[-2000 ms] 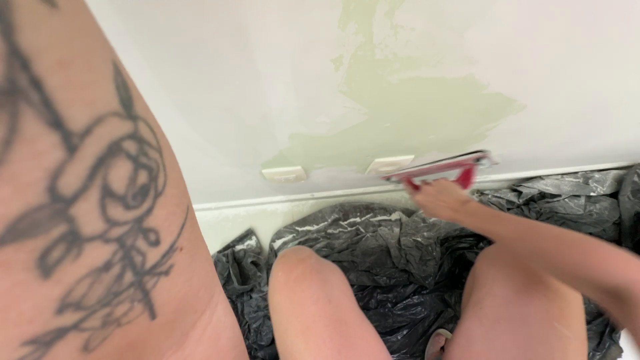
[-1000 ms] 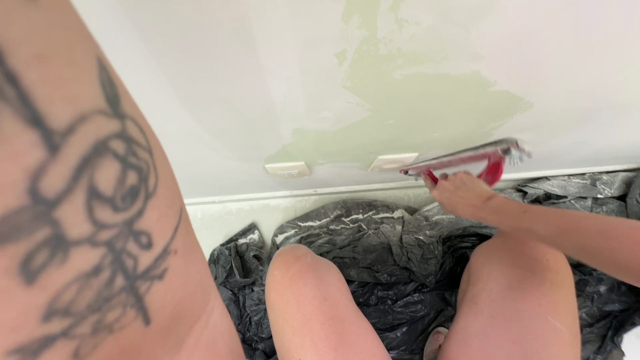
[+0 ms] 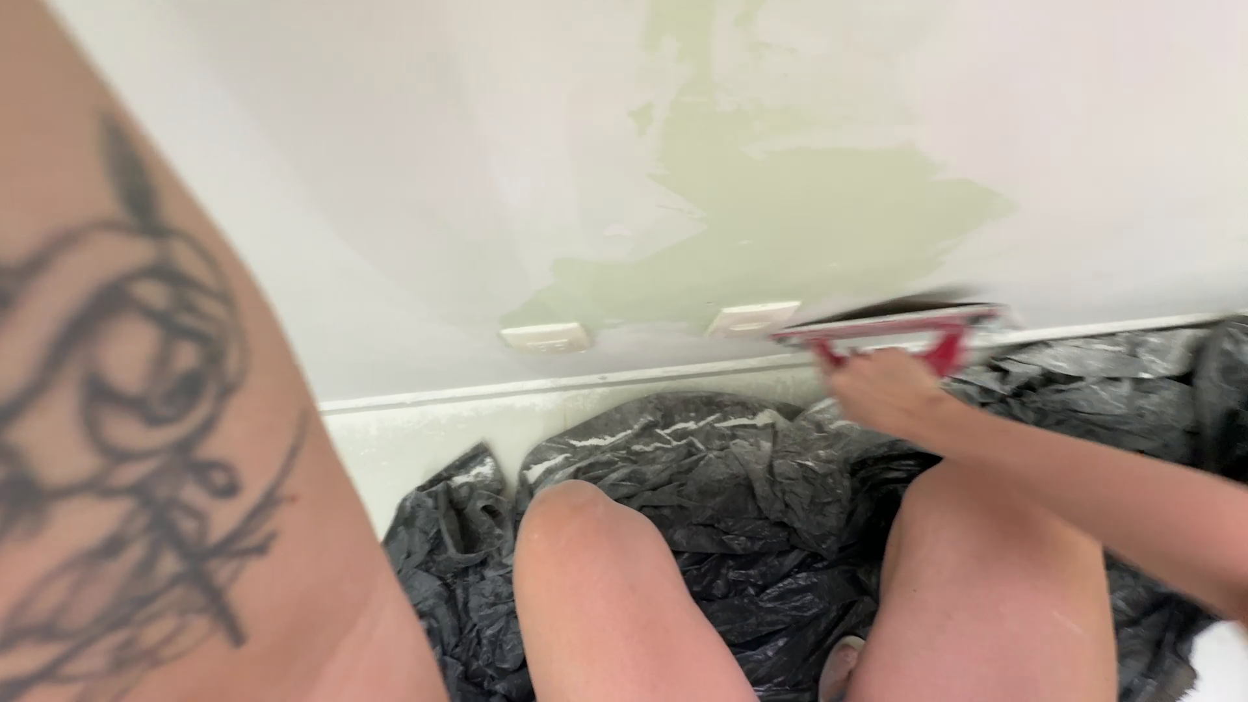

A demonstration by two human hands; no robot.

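My right hand (image 3: pixel 887 395) is closed around the red handle of a hand sander (image 3: pixel 897 331), low on the wall at the right. The sander is blurred, with its long flat pad turned toward the wall (image 3: pixel 409 195), just right of a white outlet cover (image 3: pixel 756 318). A second white cover (image 3: pixel 546 337) is farther left. Above them, an irregular pale green patch (image 3: pixel 799 205) shows amid the whitish wall surface. My tattooed left arm fills the left side of the view; its hand is out of frame.
Crumpled black plastic sheeting (image 3: pixel 751 575) with white dust lies below the wall, around my bent knees (image 3: pixel 595 575). A whitish ledge or baseboard strip (image 3: pixel 468 392) runs along the wall's foot. Part of a shoe (image 3: pixel 840 668) shows between my legs.
The sander in my right hand has shifted and changed its tilt slightly beside the right outlet cover, staying low on the wall. My hand has kept its grip throughout.
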